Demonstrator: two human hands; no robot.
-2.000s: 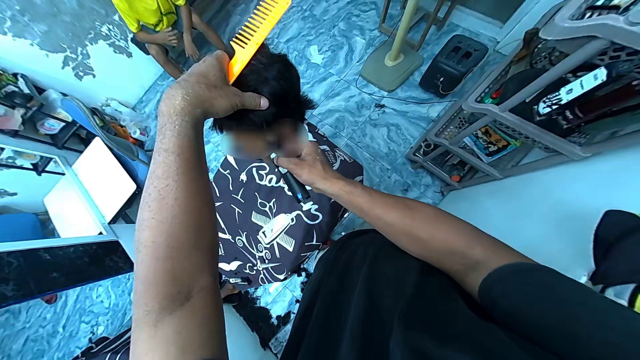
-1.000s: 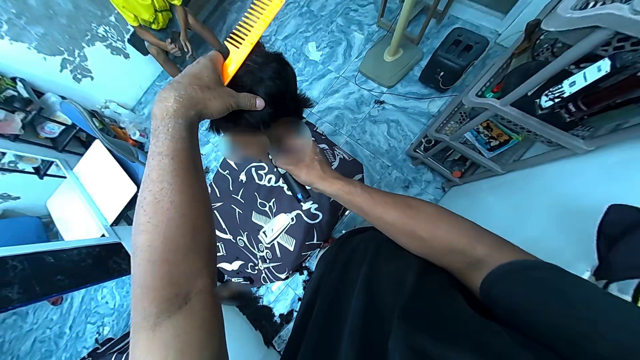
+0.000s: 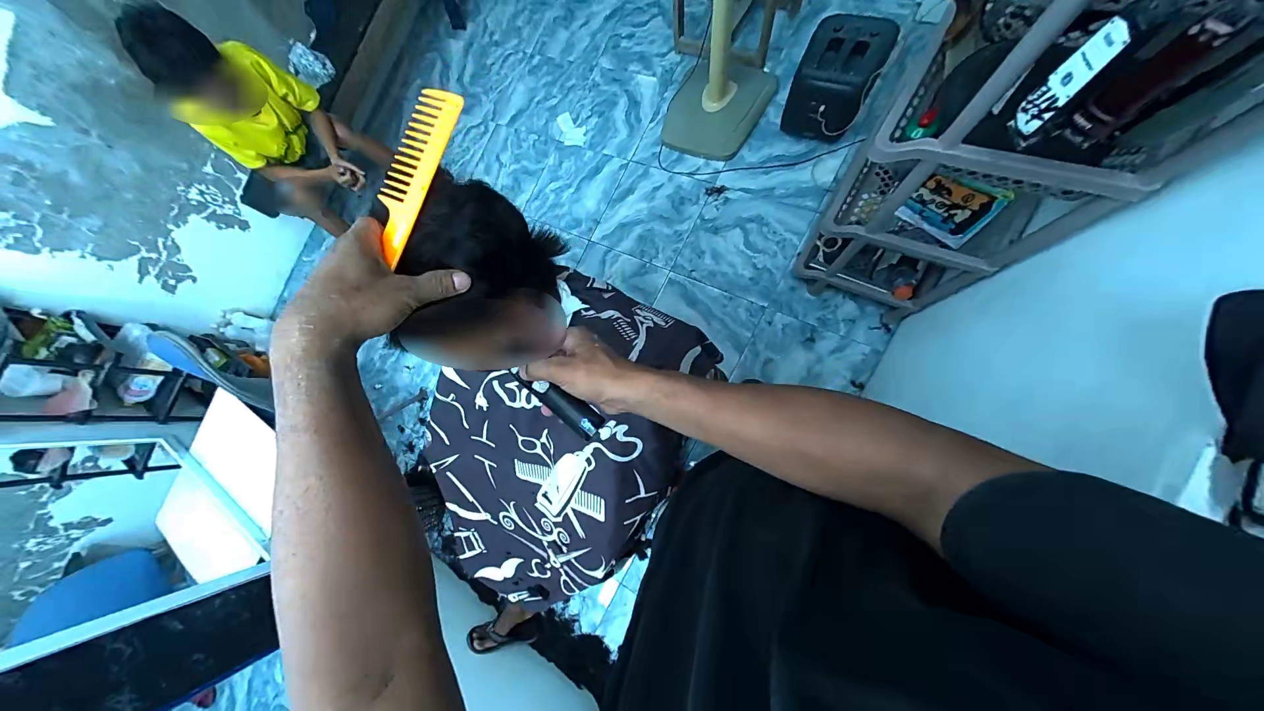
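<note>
My left hand (image 3: 360, 286) rests on the dark hair (image 3: 484, 232) of a seated person, its thumb spread across the hair. It holds an orange wide-toothed comb (image 3: 423, 178), which points up and away from the head. Below the head, my right hand (image 3: 583, 370) is closed around a black hair clipper (image 3: 565, 405) close to the lower face; the tool's working end is partly hidden. A dark barber cape (image 3: 553, 474) with white printed combs, scissors and clippers covers the seated person.
A person in a yellow shirt (image 3: 262, 109) sits at the upper left. A plastic shelf rack (image 3: 978, 158) stands at the right. On the tiled floor are a pole's square base (image 3: 719, 111), a black device (image 3: 839, 74) and a cord. A mirror (image 3: 118, 533) is at lower left.
The seated person's head has tilted or turned, and my left hand has stayed on it with the comb. The comb now points more upright. My right hand still holds the clipper by the face.
</note>
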